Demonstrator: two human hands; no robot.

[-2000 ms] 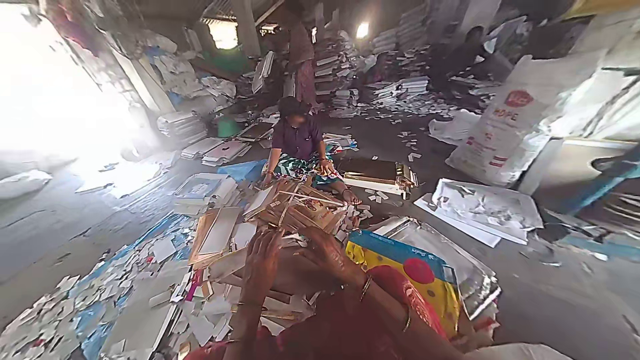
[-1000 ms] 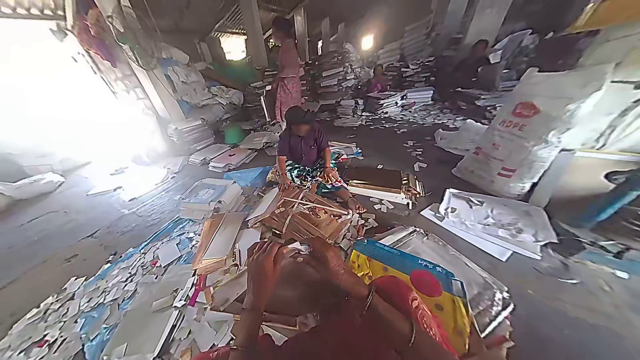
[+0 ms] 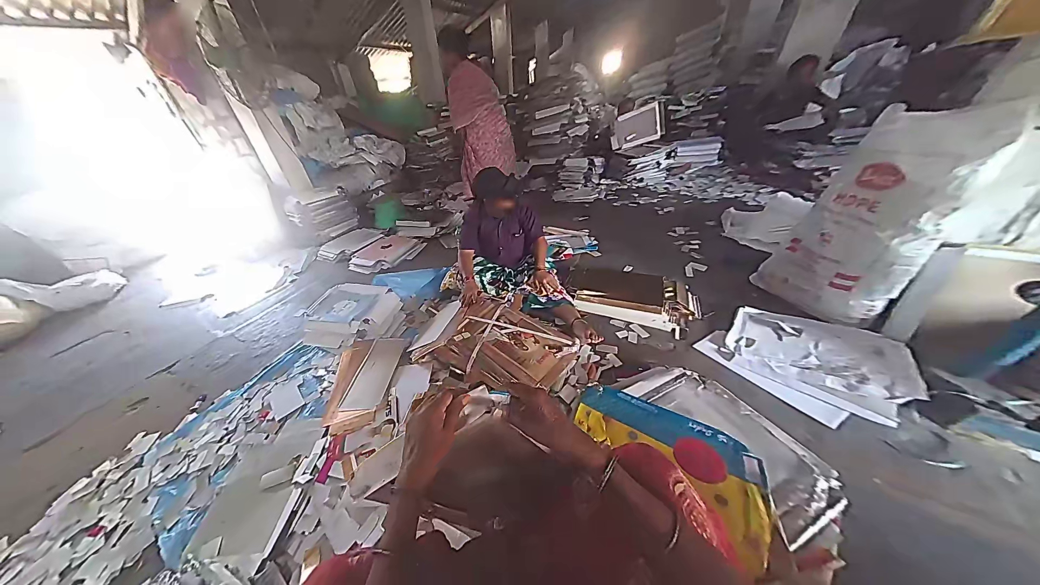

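Low in the middle of the head view, my left hand (image 3: 432,435) and my right hand (image 3: 551,418) are raised with bent fingers. Small pale pieces of paper or card (image 3: 486,400) show between the fingertips; whether either hand grips them is not clear. Just beyond lies a brown cardboard bundle (image 3: 520,345) crossed by pale straps. Flat boards (image 3: 370,382) lean left of it. A blue and yellow printed sheet (image 3: 682,455) with a red dot lies beside my right forearm.
Paper scraps (image 3: 203,439) cover a blue sheet at left. A person in a purple shirt (image 3: 502,231) sits beyond the bundle; other people are farther back. At right are a white tray-like sheet (image 3: 821,353) and a large white sack (image 3: 869,211). Stacked boards (image 3: 626,296) lie behind.
Both hands were spread over the pile two seconds ago; they have since drawn close together, with pale pieces between them. The view has tilted up slightly.
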